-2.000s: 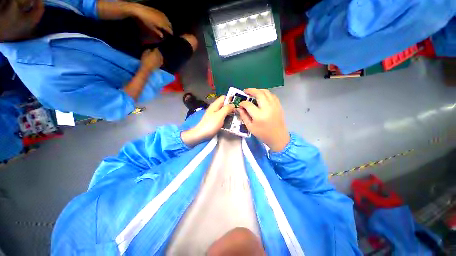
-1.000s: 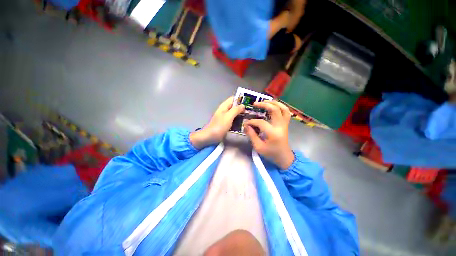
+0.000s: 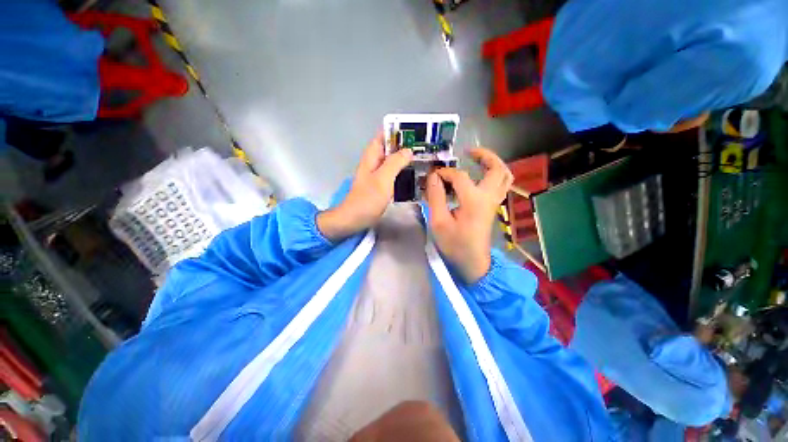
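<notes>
A white housing (image 3: pixel 422 118) is held in the air in front of my chest, its open side facing me. A green circuit board (image 3: pixel 409 138) and dark blocks (image 3: pixel 405 185) show inside it. My left hand (image 3: pixel 371 192) grips the housing's left side, thumb on its face near the board. My right hand (image 3: pixel 467 203) is at the lower right part, thumb and a finger close together at the housing's edge, another finger raised. What lies under these fingertips is too small to tell.
Stacked white blister trays (image 3: pixel 177 207) stand at the left. A green side table (image 3: pixel 570 220) with a lidded tray (image 3: pixel 629 219) is at the right. Red stools (image 3: pixel 521 69) and people in blue smocks are around the grey aisle floor (image 3: pixel 302 69). A workbench runs along the far right.
The view has turned, so the green side table is now at the right and the blister trays have come into view. The housing sits more upright in view and my left hand still holds it.
</notes>
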